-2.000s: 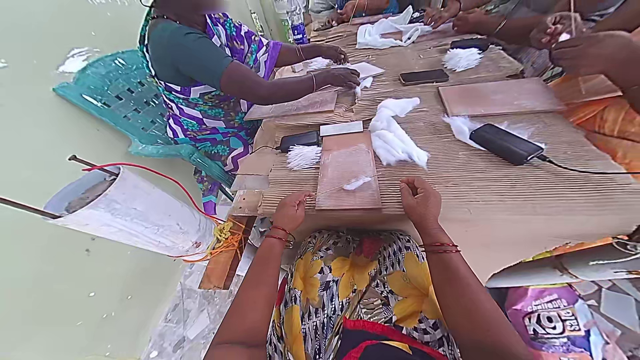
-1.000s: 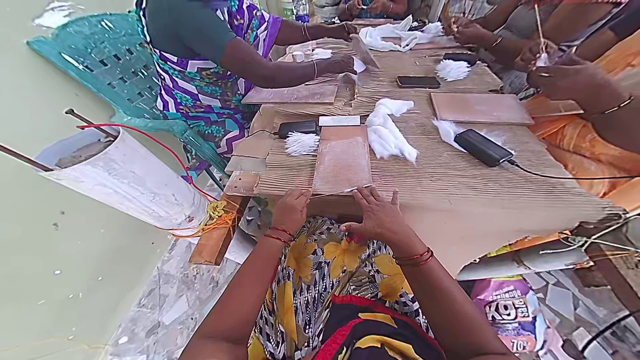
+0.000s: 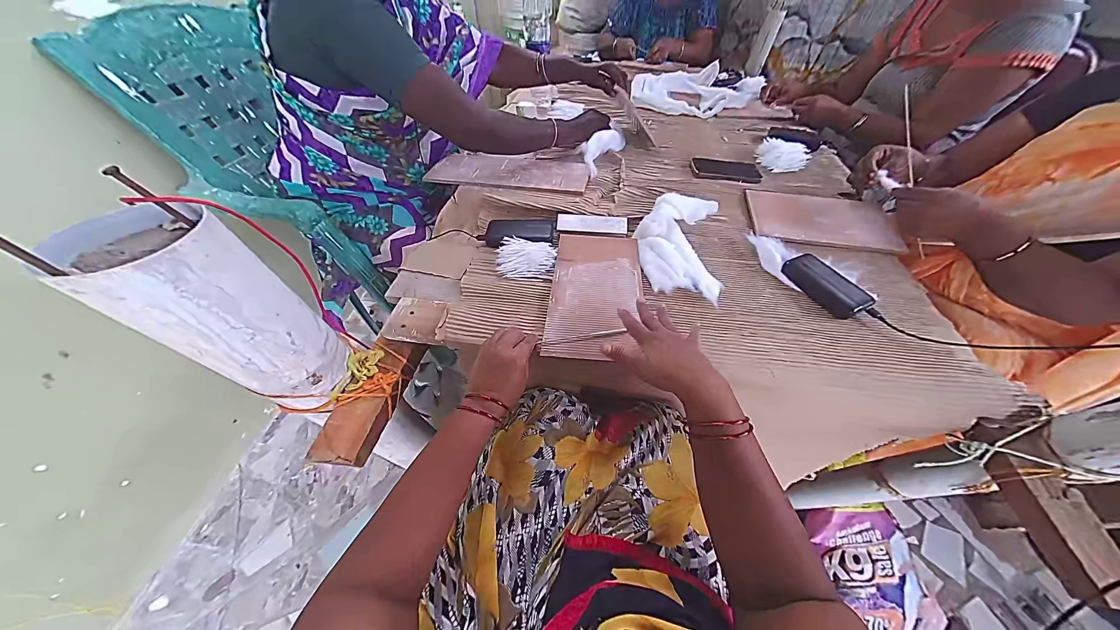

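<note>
A flat brownish board [image 3: 595, 280] lies in front of me on the corrugated cardboard, with a thin stick [image 3: 582, 336] across its near end. My left hand [image 3: 503, 363] rests at the board's left near corner, fingers curled around the stick's left end. My right hand [image 3: 661, 350], fingers spread, lies over the stick's right end at the board's right edge. White cotton [image 3: 674, 245] sits just right of the board. Beyond its far end is a small white block [image 3: 592, 225]; a bundle of white wicks [image 3: 526, 259] and a black device [image 3: 519, 232] are to its left.
Across the table, co-workers' hands [image 3: 582, 127] handle cotton beside another board [image 3: 512, 171]. At right are a board [image 3: 822, 220], a black device [image 3: 829, 286] with a cable, and a co-worker's hands. A phone [image 3: 726, 170] lies farther back. A white pipe [image 3: 210, 306] stands left of the table.
Two seconds ago a wisp of cotton lay on my board and my hands were farther apart at its near corners. My right hand has since moved onto the board's near end, its fingers spread.
</note>
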